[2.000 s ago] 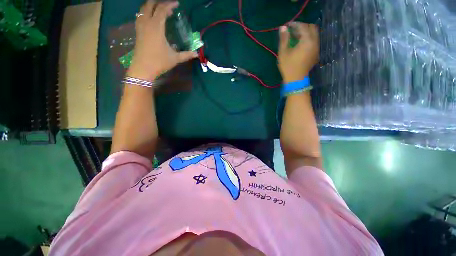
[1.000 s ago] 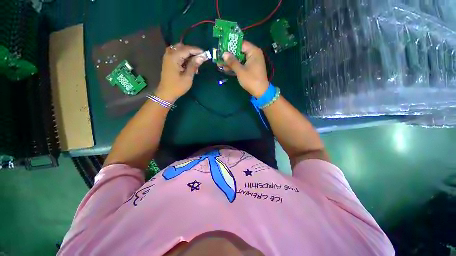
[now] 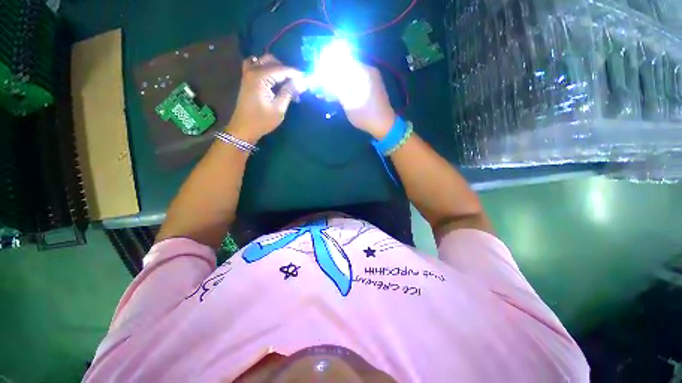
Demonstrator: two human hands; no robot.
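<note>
A circuit board (image 3: pixel 335 69) is lit bright blue-white at the top centre, and the glare hides most of it. My right hand (image 3: pixel 368 101) holds it from the right. My left hand (image 3: pixel 263 97) is at its left edge with fingers pinched; the glare hides the small part at the fingertips. A thin red lead (image 3: pixel 288 31) curves behind the board. A second green board (image 3: pixel 186 110) lies unlit on the brown pad (image 3: pixel 168 146). A third green board (image 3: pixel 421 45) lies on the mat to the right of my right hand.
Stacks of clear plastic trays (image 3: pixel 523 97) stand at the right. A long cardboard strip (image 3: pixel 105 127) lies left of the pad. A black ribbed rack (image 3: pixel 41 149) with green panels is at the far left. Small light bits (image 3: pixel 162 81) lie on the pad.
The board between my hands has gone from unlit to brightly lit since a second ago. Two seconds ago my hands were apart, the left over the pad and the right near the trays.
</note>
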